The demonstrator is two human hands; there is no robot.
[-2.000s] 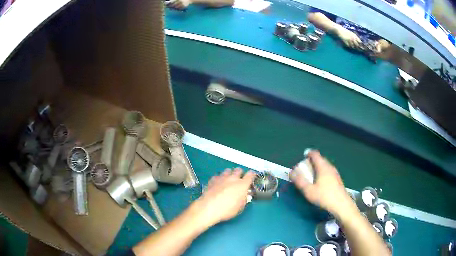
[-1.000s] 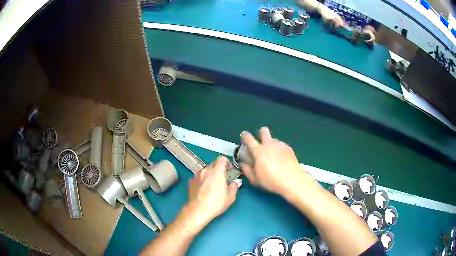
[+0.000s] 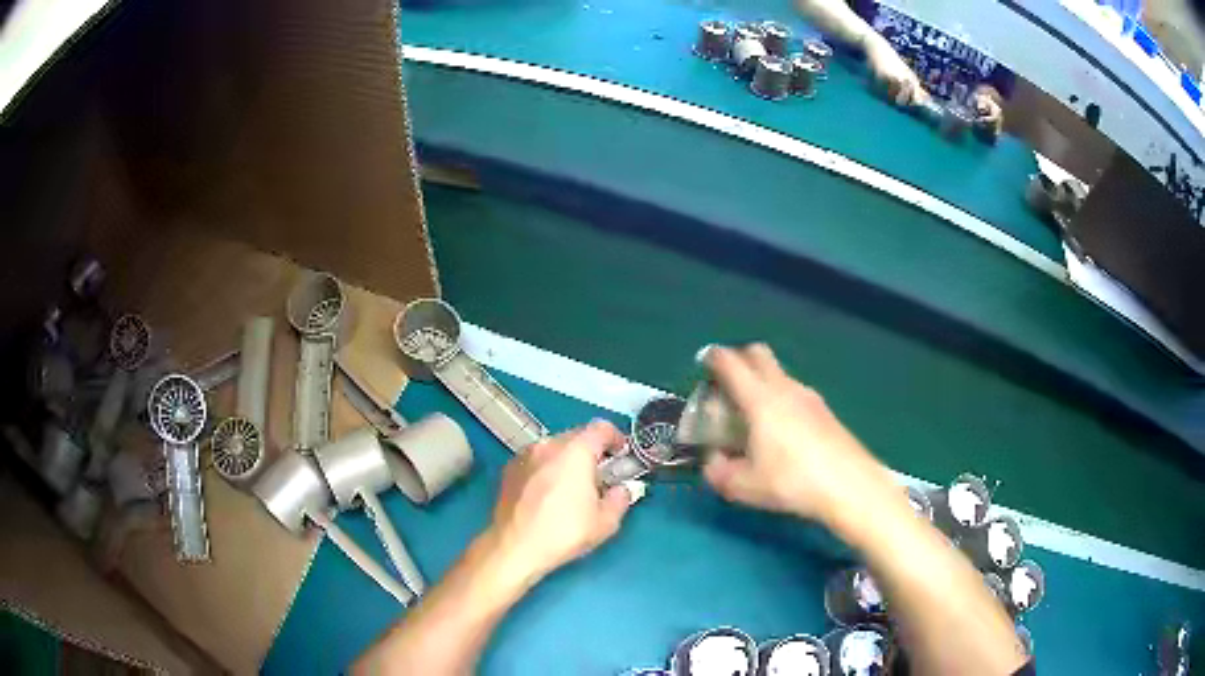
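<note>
My left hand (image 3: 562,495) is closed around the handle of a grey-beige housing. The housing's round barrel (image 3: 657,433) points up and shows a radial grille inside. My right hand (image 3: 780,436) grips a blurred grey cup-shaped motor unit (image 3: 711,420) close to the barrel's right side. I cannot tell if the two parts touch. Another handled housing (image 3: 431,333) lies just left of my left hand, across the pale strip and the carton's edge. Grey cups with white centres (image 3: 720,654) stand in clusters at the lower right.
An open cardboard carton (image 3: 297,145) on the left holds loose housings (image 3: 179,409). Several housings lie over its front edge. A dark green belt (image 3: 568,264) runs beyond the pale strip (image 3: 555,372). Across it are more cups (image 3: 777,77) and another person's hands (image 3: 905,82).
A second ago my right hand was over the barrel; now it holds the cup unit to its right, and the grille shows. The housing on the belt has moved left, mostly behind the carton.
</note>
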